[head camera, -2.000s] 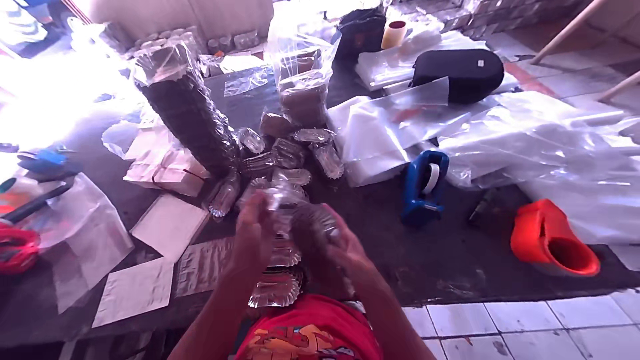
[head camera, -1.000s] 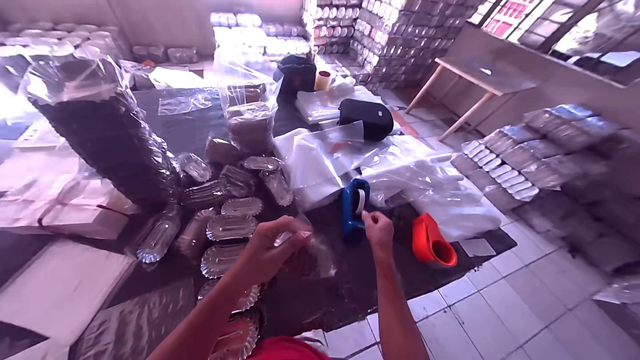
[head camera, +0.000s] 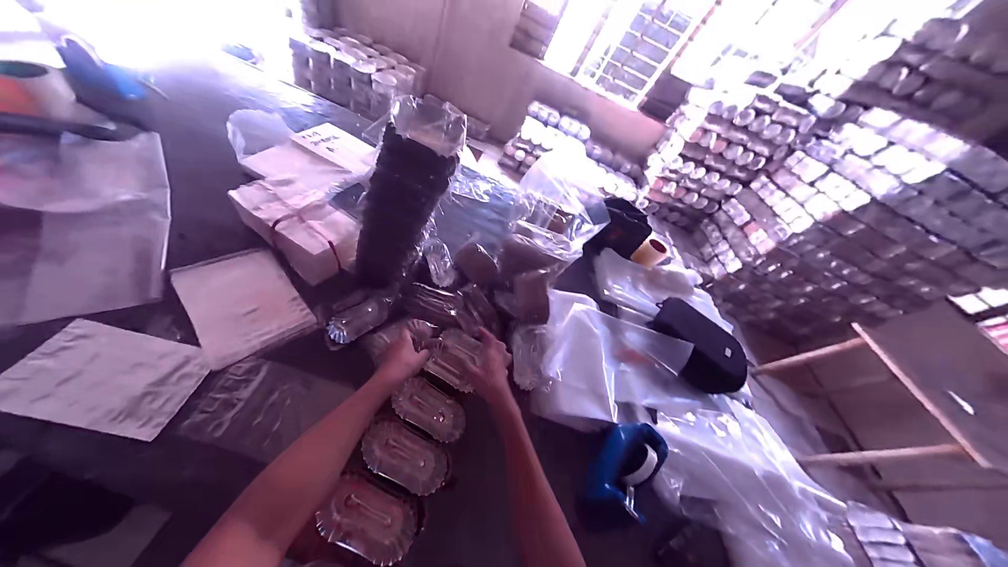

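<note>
My left hand (head camera: 403,358) and my right hand (head camera: 487,364) touch opposite sides of a clear-wrapped oval pack with fluted edges (head camera: 454,358) at the top of a row. Whether either hand grips it is unclear. Below it, toward me, lie several similar packs, the nearest one (head camera: 368,518) by my left forearm. Other wrapped packs (head camera: 429,303) lie jumbled just beyond my hands. Behind them stands a tall dark stack in a clear plastic bag (head camera: 405,197). A blue tape dispenser (head camera: 626,468) is on the table, right of my right forearm.
Flat pale sheets (head camera: 102,378) and a tied bundle of paper (head camera: 295,224) lie left. Clear plastic bags (head camera: 732,472), a black case (head camera: 701,345) and a tape roll (head camera: 650,251) are on the right. A wooden table (head camera: 937,386) and stacked packs (head camera: 803,205) stand beyond.
My hands have moved from beside the blue tape dispenser to the far end of the pack row. My right hand no longer reaches to the dispenser. The view has tilted strongly.
</note>
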